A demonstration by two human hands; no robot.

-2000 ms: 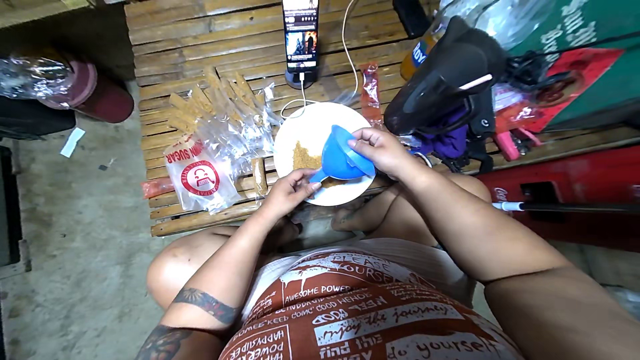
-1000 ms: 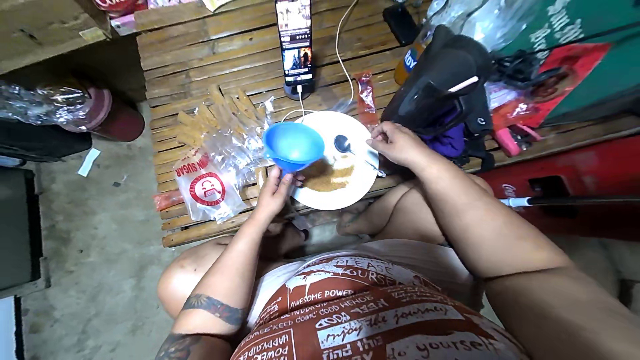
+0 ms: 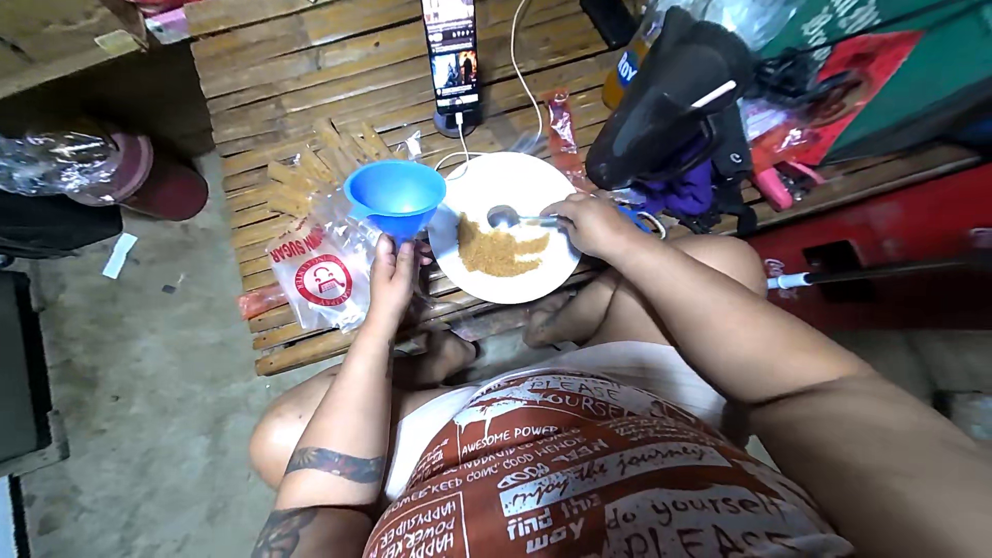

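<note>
My left hand (image 3: 397,271) is closed around the stem of a blue plastic funnel (image 3: 395,190), its wide mouth facing up, just left of a white plate (image 3: 504,291). Brown sugar (image 3: 496,252) lies spread over the plate's lower part. In my right hand (image 3: 589,221), at the plate's right edge, is the handle of a metal spoon (image 3: 504,216), whose bowl rests at the top of the sugar. Beside the funnel lie a printed clear plastic bag (image 3: 322,283) and several narrow packets with brown contents (image 3: 291,190). Whether anything is inside the funnel's stem cannot be seen.
A lit phone (image 3: 452,58) stands on the bamboo table (image 3: 356,46) behind the plate, with a white cable (image 3: 521,58) running from it. Right of the plate are a red plastic packet (image 3: 563,132), a black bag (image 3: 670,101) and an orange bottle (image 3: 620,77). A dark red bin (image 3: 167,182) stands left.
The funnel was over the plate in both hands; now my left hand alone holds it upright, left of the plate. My right hand has moved to the plate's right side and holds the spoon.
</note>
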